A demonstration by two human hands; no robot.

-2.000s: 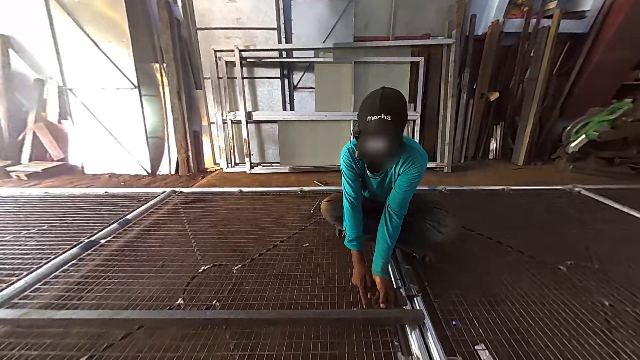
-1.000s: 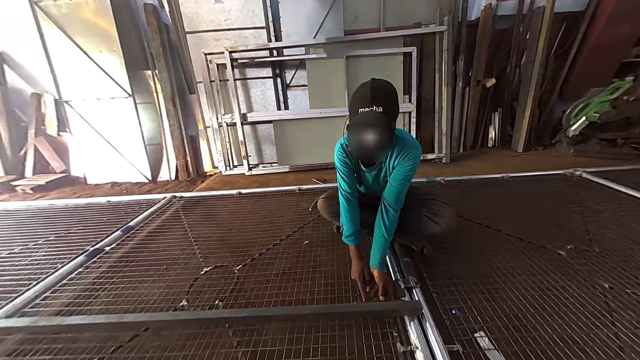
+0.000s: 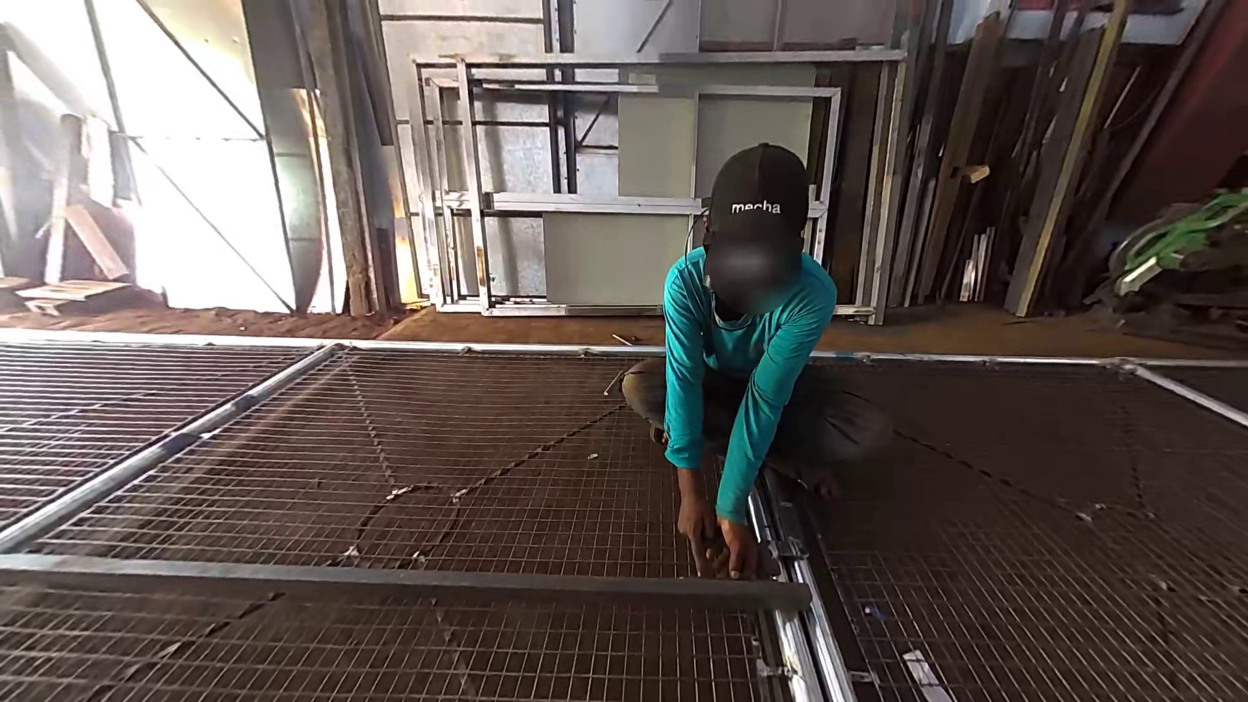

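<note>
Neither my left hand nor my right hand is in view. Across from me a co-worker in a teal long-sleeved shirt and a dark cap sits cross-legged at a large welded wire mesh panel. The co-worker's two hands are close together, low over the mesh, just behind a long metal bar lying across the foreground. Whether they hold anything is too small to tell. Beside them, paired metal frame tubes run toward me, with small fittings on them. The bar's right end lies over these tubes.
Metal frames lean against the back wall. Wooden boards stand upright at the back right, near a green tangled heap. Another frame tube crosses the mesh at left. A small pale piece lies at lower right.
</note>
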